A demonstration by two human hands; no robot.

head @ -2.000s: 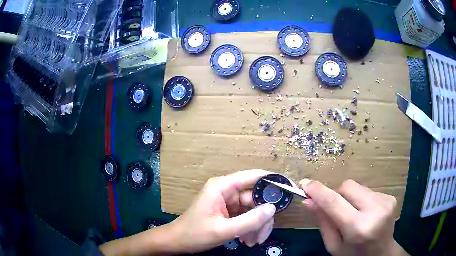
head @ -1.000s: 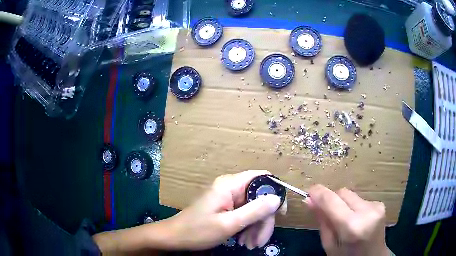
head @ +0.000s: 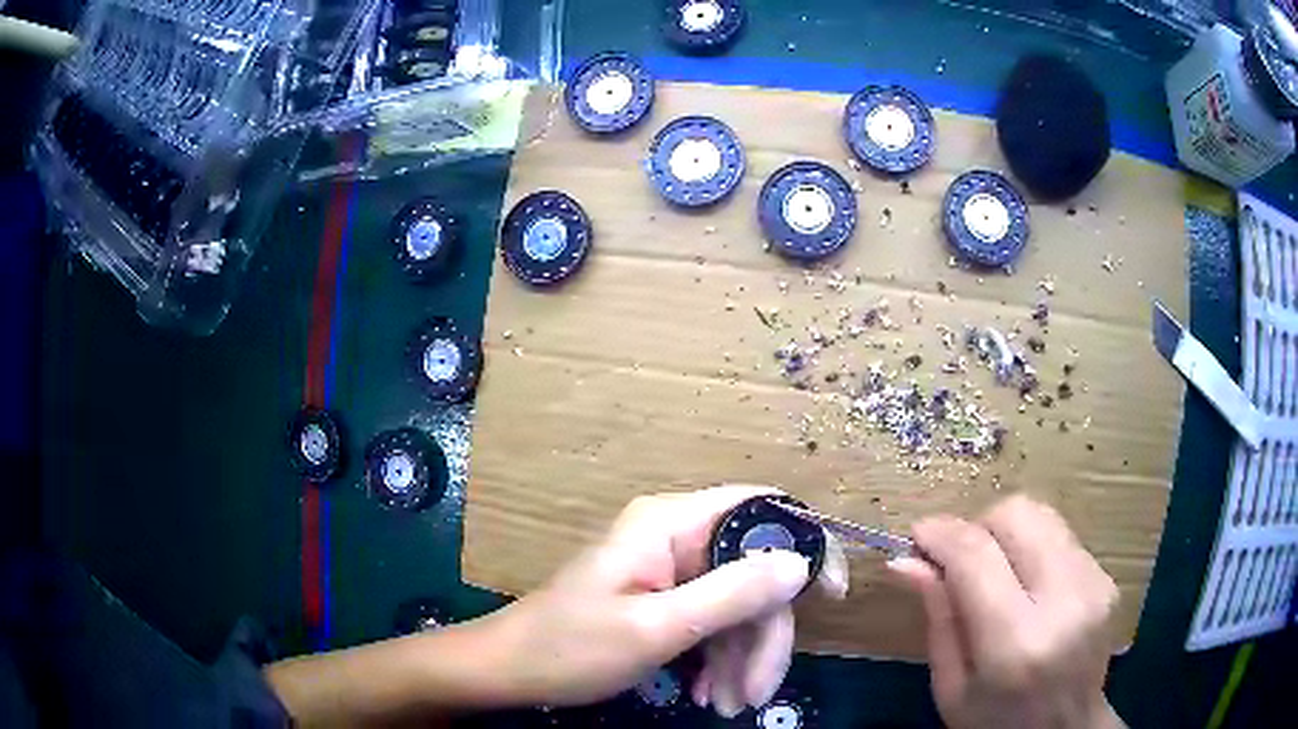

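My left hand (head: 669, 598) holds a black wheel part (head: 766, 543) with a silver centre near the cardboard's front edge, thumb over its lower face. My right hand (head: 1004, 598) grips a slim silver metal tool (head: 861, 536). The tool's tip lies at the wheel's upper rim. Whether the tool has one prong or two is not clear. Pale and dark scraps (head: 925, 413) lie on the tan cardboard (head: 641, 399) beyond the hands.
Several loose wheels (head: 809, 210) lie along the cardboard's back edge and others on the green bench at left. A black round pad (head: 1052, 128), white bottle (head: 1227, 107), craft knife (head: 1207, 376) and slotted white tray (head: 1260, 427) are at right. Clear plastic trays (head: 157, 171) are upper left.
The camera view has shifted slightly, so the bench items appear displaced to the right. The tool has moved from across the wheel's face to its upper rim. Both hands keep their holds.
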